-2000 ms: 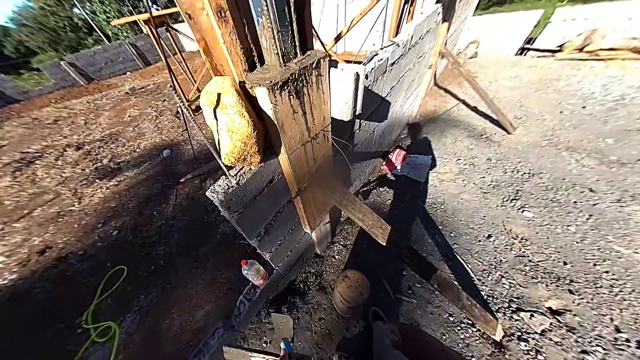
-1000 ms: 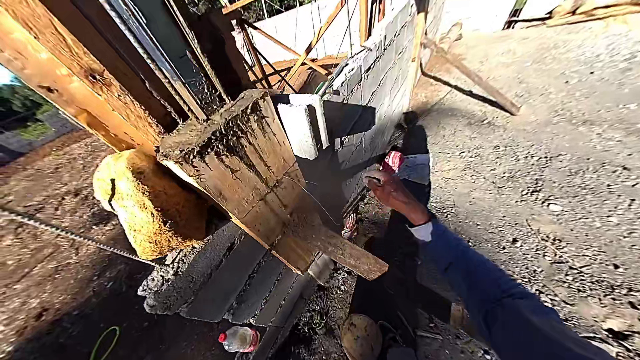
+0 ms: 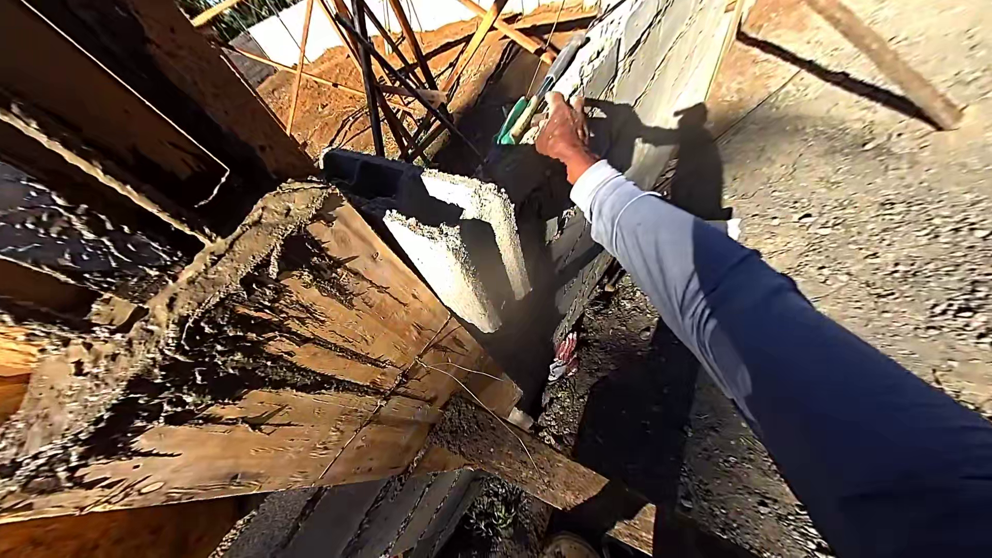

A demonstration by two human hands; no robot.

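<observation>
My right hand [image 3: 564, 130], at the end of a blue sleeve with a pale cuff, reaches out over the concrete block wall [image 3: 632, 58]. Its fingers are at a hand tool with a green and pale handle [image 3: 518, 122] by the wall top; whether they have closed on it cannot be told. A grey metal part [image 3: 564, 62] extends beyond the handle. Nearer stands a mortar-smeared wooden form [image 3: 364, 310], with a hollow concrete block [image 3: 457, 248] right behind it. My left hand is out of view.
Upright boards [image 3: 209, 85] and dark rods [image 3: 372, 85] rise at the left and behind. A short plank [image 3: 527, 457] juts from the form's lower side. A wooden prop [image 3: 891, 62] leans at the upper right above gravel ground [image 3: 868, 232].
My right hand, first seen one second ago near the red and white bag, has moved to the green-handled tool at the wall top. The view has come closer to the form.
</observation>
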